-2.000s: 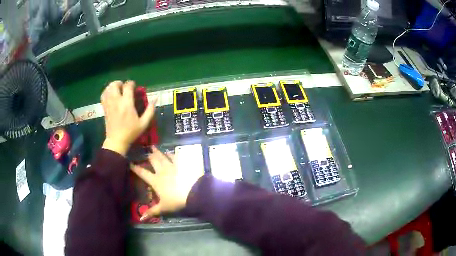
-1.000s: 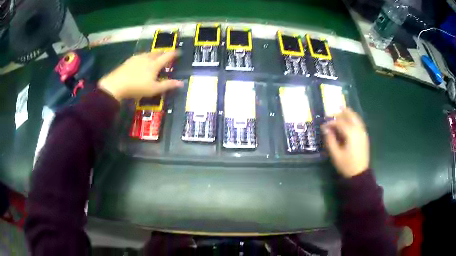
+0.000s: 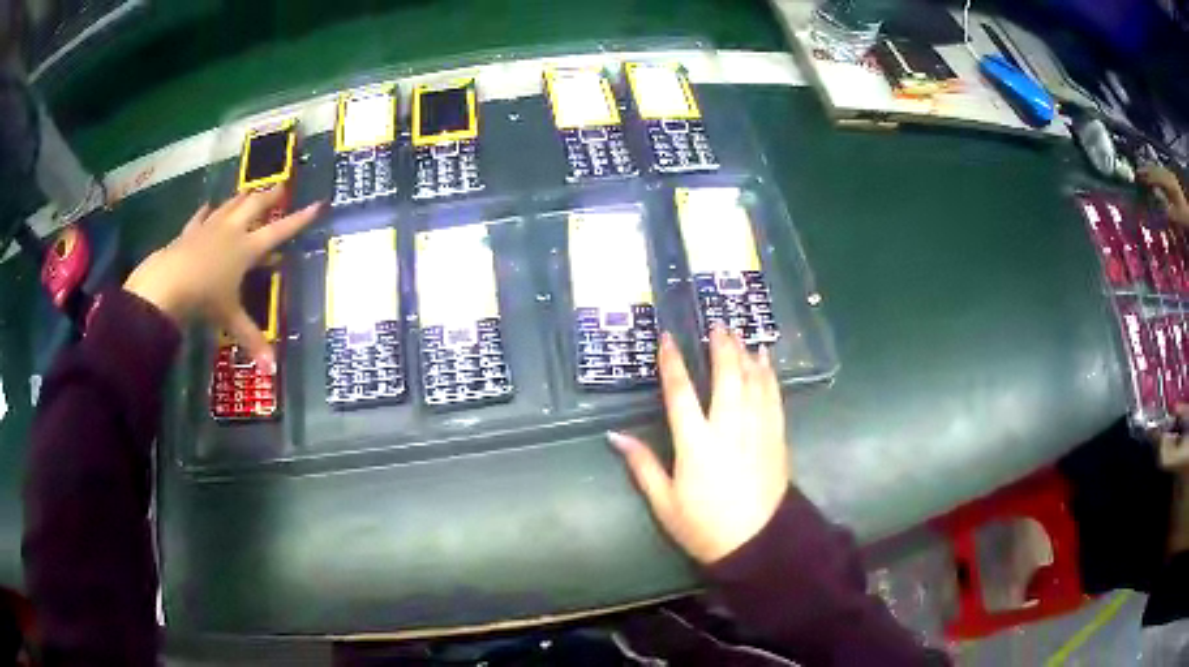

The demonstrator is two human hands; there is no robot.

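Observation:
A clear phone tray point(image 3: 522, 430) holds two rows of keypad phones, front up. The lower row's black phones, such as the one at the right point(image 3: 720, 241), have glaring white screens. In the upper row, several screens are lit white; one black phone point(image 3: 445, 115) and the red phone point(image 3: 269, 154) at the left are dark. My left hand point(image 3: 215, 267) is spread over the two red phones, its thumb at the lower red phone's keypad point(image 3: 245, 391). My right hand point(image 3: 717, 450) lies with spread fingers at the tray's lower right, fingertips on the keypads of two black phones. Neither hand grips anything.
Red phones in another tray point(image 3: 1141, 300) are at the right edge, with another person's hand point(image 3: 1164, 196) beside them. A side shelf point(image 3: 887, 111) at upper right bears a blue item point(image 3: 1017, 89). A red figurine point(image 3: 63, 267) is at left. A red stool point(image 3: 1011, 560) is lower right.
My right hand has moved from the lower-right phone's screen down to the keypads. More upper-row screens are now lit white. My left hand stays over the red phones. The view has shifted right.

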